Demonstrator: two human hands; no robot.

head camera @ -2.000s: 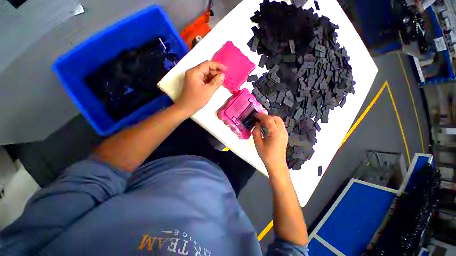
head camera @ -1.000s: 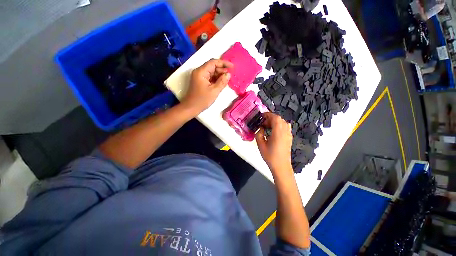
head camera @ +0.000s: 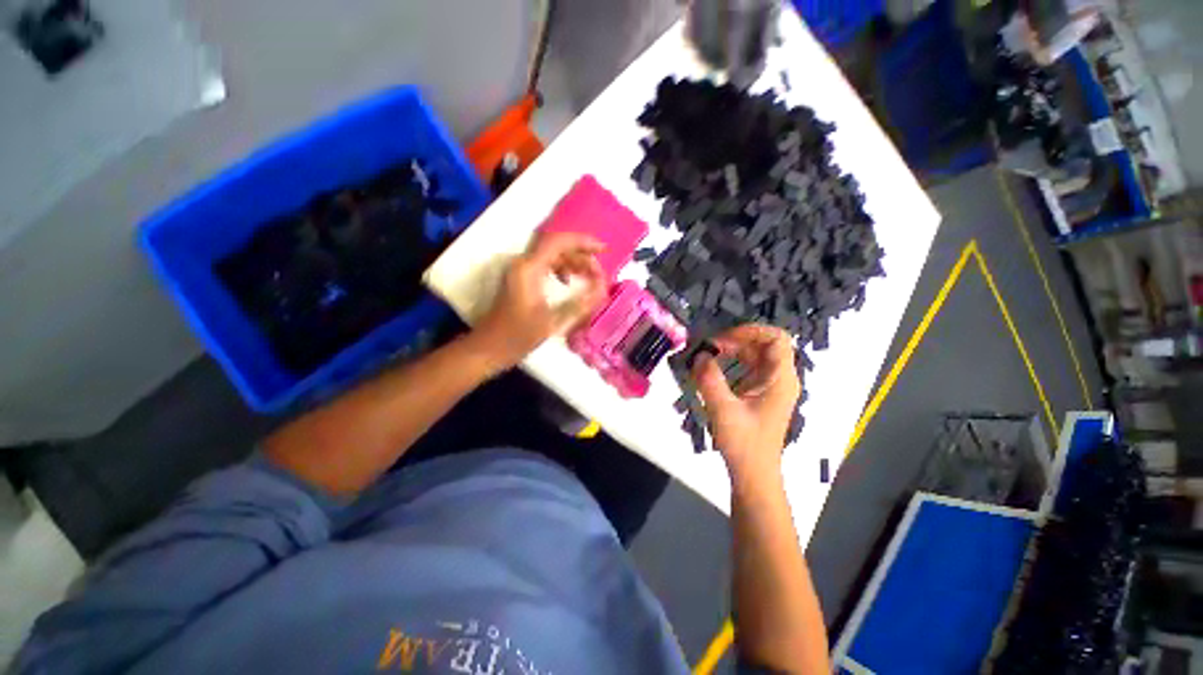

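A pink fixture (head camera: 611, 346) lies on the white tabletop, with dark pieces in its recess. A plain pink square (head camera: 596, 222) lies beyond it. A large loose heap of small black pieces (head camera: 778, 198) covers the right part of the table. My right hand (head camera: 755, 382) is at the heap's near end, right of the fixture, with a small black piece (head camera: 702, 353) between thumb and fingers. My left hand (head camera: 552, 293) is blurred, over the near edge of the pink square and left of the fixture, its fingers curled; whether it holds anything cannot be told.
A blue bin (head camera: 277, 393) with shiny dark contents stands left of the table. An orange part (head camera: 507, 143) is behind the table's left edge. A grey bundle (head camera: 734, 37) lies at the far end. Blue-topped racks (head camera: 939, 580) stand at the lower right, beyond yellow floor lines.
My right hand has moved off the fixture to the right, uncovering its recess. My left hand has shifted slightly closer to the fixture. The camera view has tilted, so the table appears lower.
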